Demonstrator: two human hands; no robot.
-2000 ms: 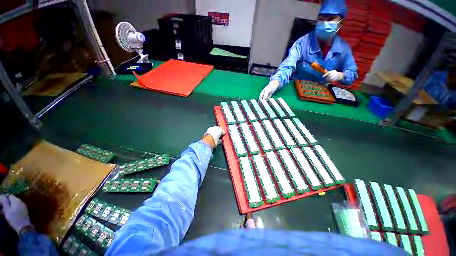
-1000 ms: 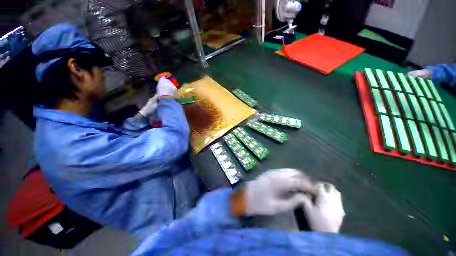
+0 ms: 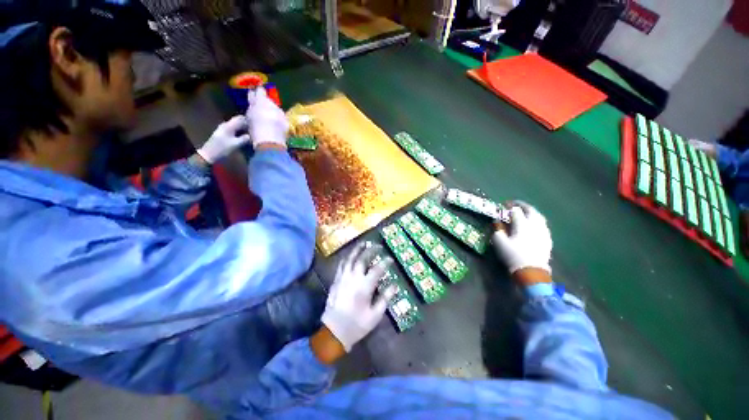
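Note:
Several green circuit boards (image 3: 413,262) lie fanned out on the dark belt in front of me. My left hand (image 3: 357,297), in a white glove, has its fingers on the left edge of the nearest board (image 3: 402,310). My right hand (image 3: 526,238), also gloved, holds the right end of the farthest board of the fan (image 3: 472,203); its fingertips cover that end. Both boards lie at belt level. Another board (image 3: 420,153) lies apart, beyond the fan.
A brown-stained tan sheet (image 3: 386,184) lies left of the boards. A person in a blue smock (image 3: 246,238) works there with a red and blue tool (image 3: 250,84). Covered boards on a red sheet (image 3: 629,160) are at right. Red sheets (image 3: 538,90) lie at the back.
My hands were together at the front; they have separated and reached forward to the two outer boards of the fan. The view has moved closer to the boards.

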